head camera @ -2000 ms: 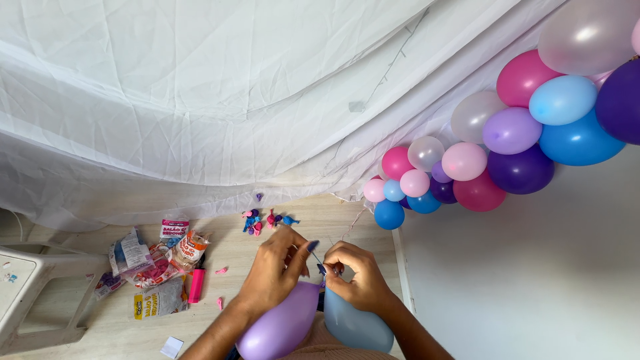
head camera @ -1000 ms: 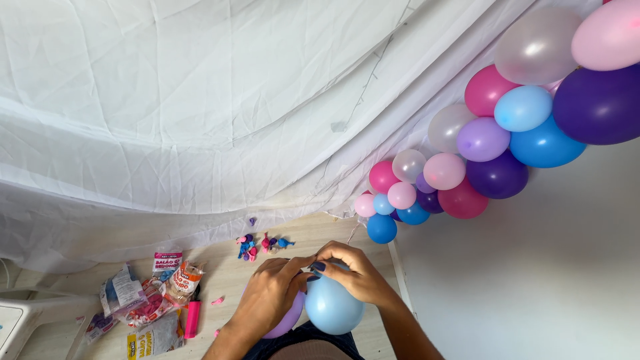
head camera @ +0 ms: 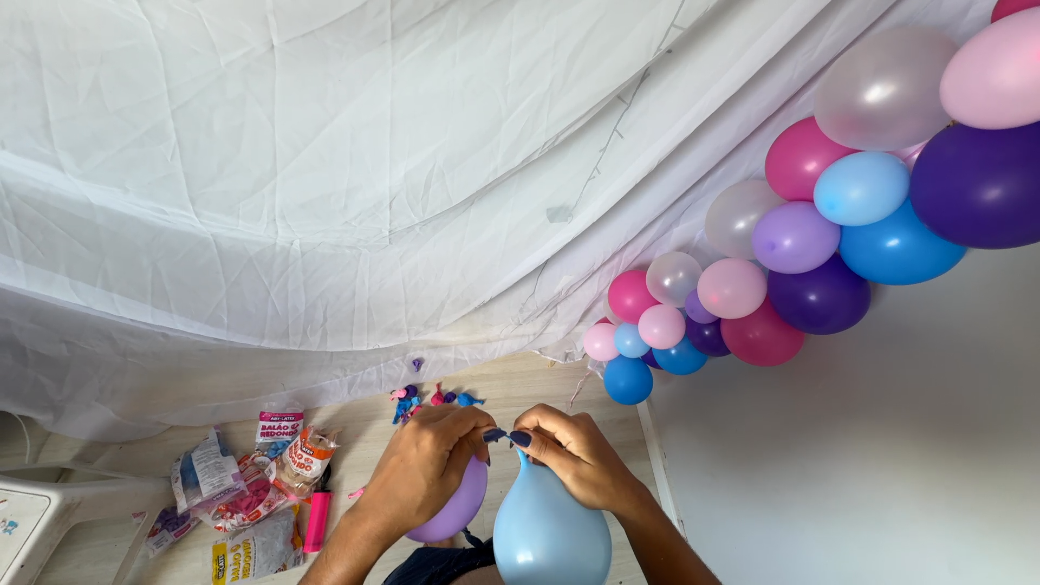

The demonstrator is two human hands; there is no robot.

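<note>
Both my hands meet low in the middle of the view, fingertips nearly touching. My right hand (head camera: 573, 459) pinches the neck of an inflated light blue balloon (head camera: 552, 528), which hangs below it. My left hand (head camera: 435, 463) has thumb and fingers closed on the balloon necks at a small dark blue piece between the two hands. An inflated lilac balloon (head camera: 455, 508) hangs below my left hand, its neck hidden behind the fingers.
A balloon garland (head camera: 792, 236) runs down the right side beside a white curtain (head camera: 309, 203). Bags of balloons (head camera: 252, 487), a pink hand pump (head camera: 318, 520) and small uninflated balloons (head camera: 406, 402) lie on the wooden floor (head camera: 504, 386). A white plastic stool (head camera: 73, 496) stands at left.
The light blue balloon now hangs clear below my right hand; a second ago it was up against the fingers. The lilac balloon remains below my left hand.
</note>
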